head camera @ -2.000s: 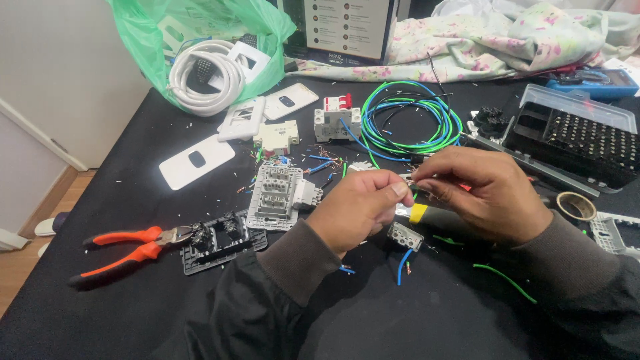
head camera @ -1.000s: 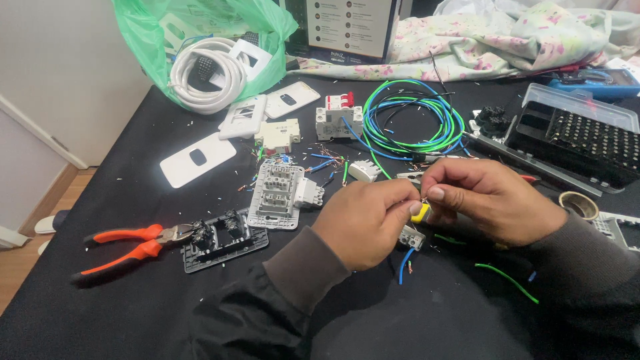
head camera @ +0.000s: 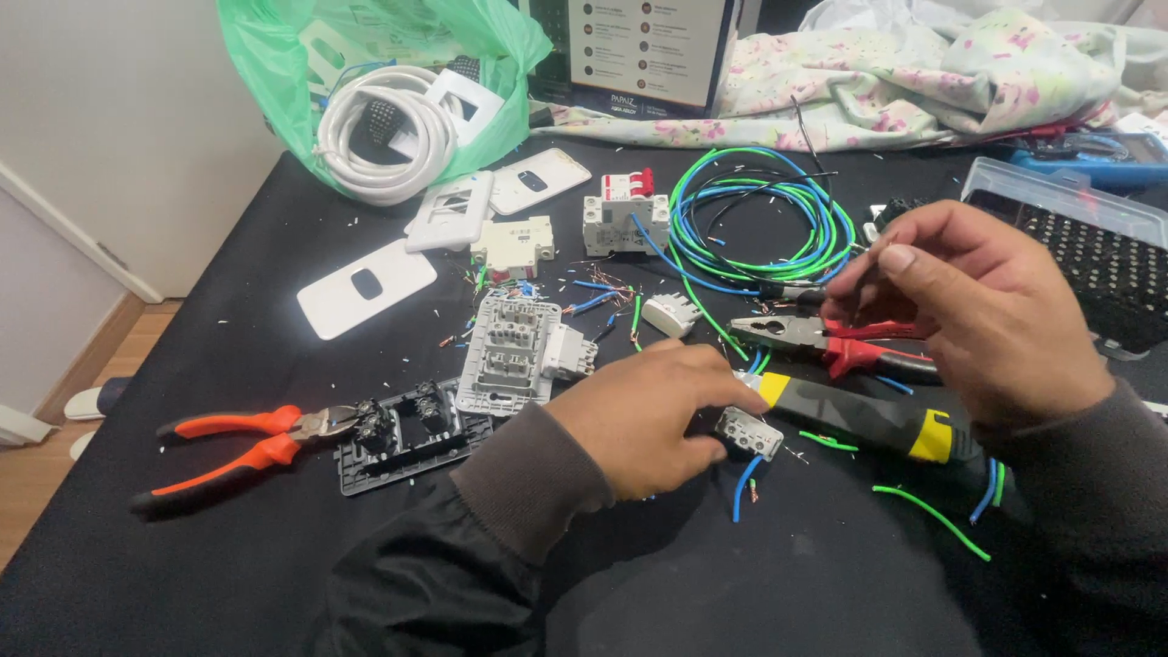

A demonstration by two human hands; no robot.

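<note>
My left hand (head camera: 643,415) is low over the table, its fingertips beside a grey socket module (head camera: 750,434) that has a short blue wire coming out of it. Whether those fingers touch the module I cannot tell. Raised at the right, my right hand (head camera: 967,306) pinches thumb and fingers together; something thin and dark seems to be between them, too small to name. Below it lie red-handled combination pliers (head camera: 803,339) and a black and yellow utility knife (head camera: 858,415). A white module (head camera: 672,314) rests above my left hand.
Orange-handled pliers (head camera: 242,438) touch a black mounting frame (head camera: 415,438) at left, next to a grey frame with modules (head camera: 511,351). Behind are white cover plates (head camera: 367,285), circuit breakers (head camera: 620,214), coiled wires (head camera: 762,219), a green bag (head camera: 274,100) and a clear-lidded case (head camera: 1077,228). Wire scraps lie about.
My hands were close together over the knife; now they are apart. The right has moved up and to the right, the left towards the grey socket module.
</note>
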